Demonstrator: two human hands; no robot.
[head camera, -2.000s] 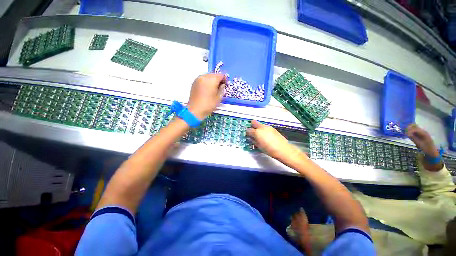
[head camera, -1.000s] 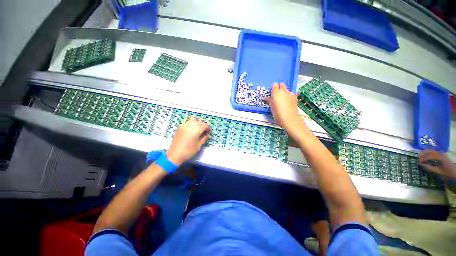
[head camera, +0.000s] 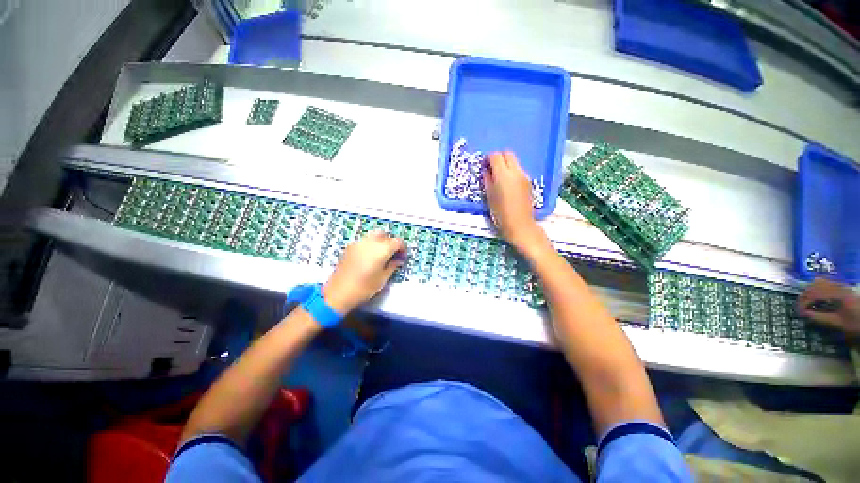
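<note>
The row of green PCB panels lies between the conveyor rails in front of me. My left hand, with a blue wrist strap, is over the row, fingertips together at the board; whether it pinches a component is too small to tell. The blue component tray stands behind the row with a heap of small white and dark components at its near end. My right hand reaches over the tray's near wall with its fingertips in the heap; what they hold is hidden.
A stack of PCB panels lies right of the tray; another stack is far left. A single panel and a small board piece lie between. Another person's hand works at far right near a blue tray.
My left hand has gone from the tray to the panel row, my right hand from the row to the tray, and lately further left in the heap. The view has shifted.
</note>
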